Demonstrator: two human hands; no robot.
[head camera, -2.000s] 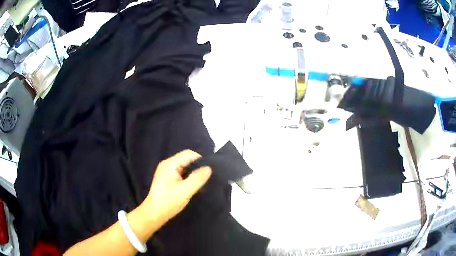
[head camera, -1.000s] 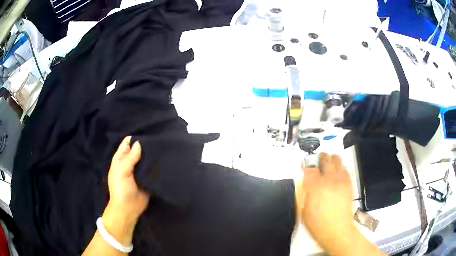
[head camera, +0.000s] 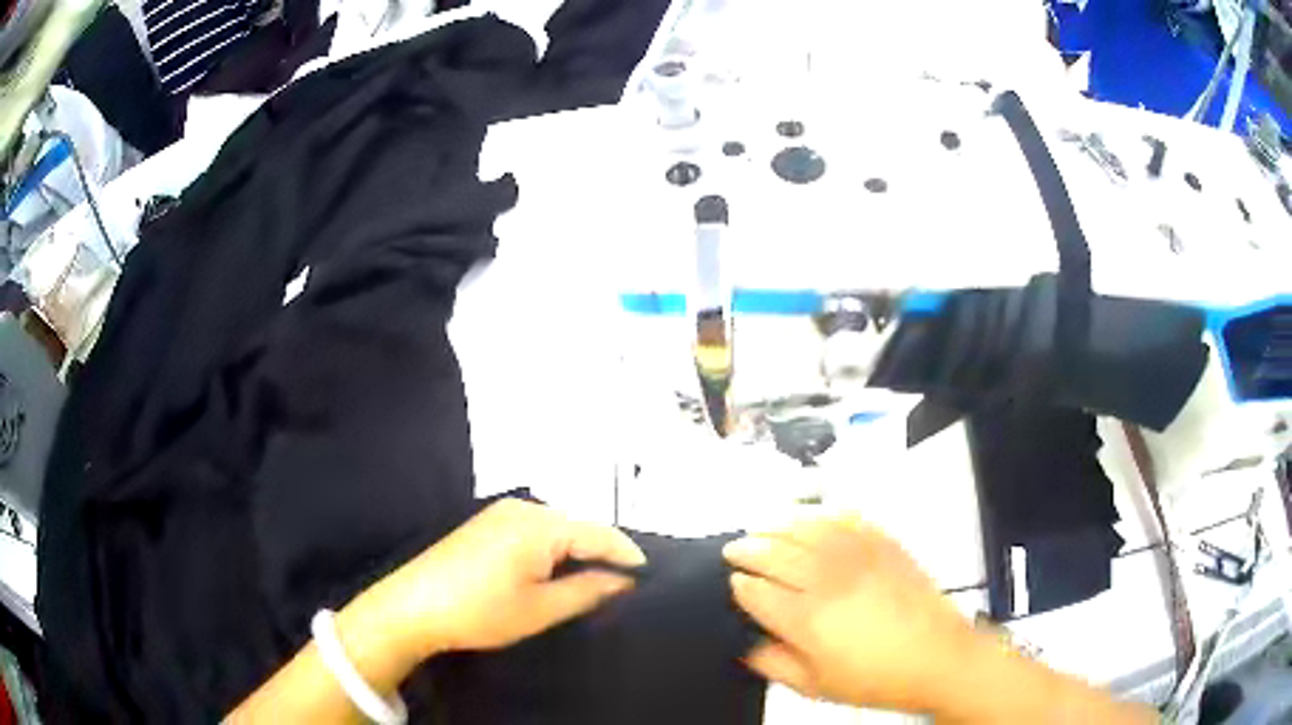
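Observation:
The black garment (head camera: 354, 354) covers the left of the white table and reaches the front edge at the centre. My left hand (head camera: 524, 574), with a white band on the wrist, holds the garment's upper edge between thumb and fingers. My right hand (head camera: 836, 602) holds the same edge a little to the right. The held edge lies below the presser foot and needle area (head camera: 726, 418), apart from it. The dark knob-like part (head camera: 802, 436) sits just right of the needle area.
The white machine head (head camera: 879, 227) spans the back, with a black cloth bundle (head camera: 978, 340) strapped across it. Cut black pieces (head camera: 1051, 510) lie on the table at the right. The control panel (head camera: 1258, 351) is at the right edge. Striped dark cloth (head camera: 194, 40) is at the upper left.
My left hand has moved right along the garment. My right hand has left the knob-like part and now holds the cloth edge. The machine sits further left and lower in view.

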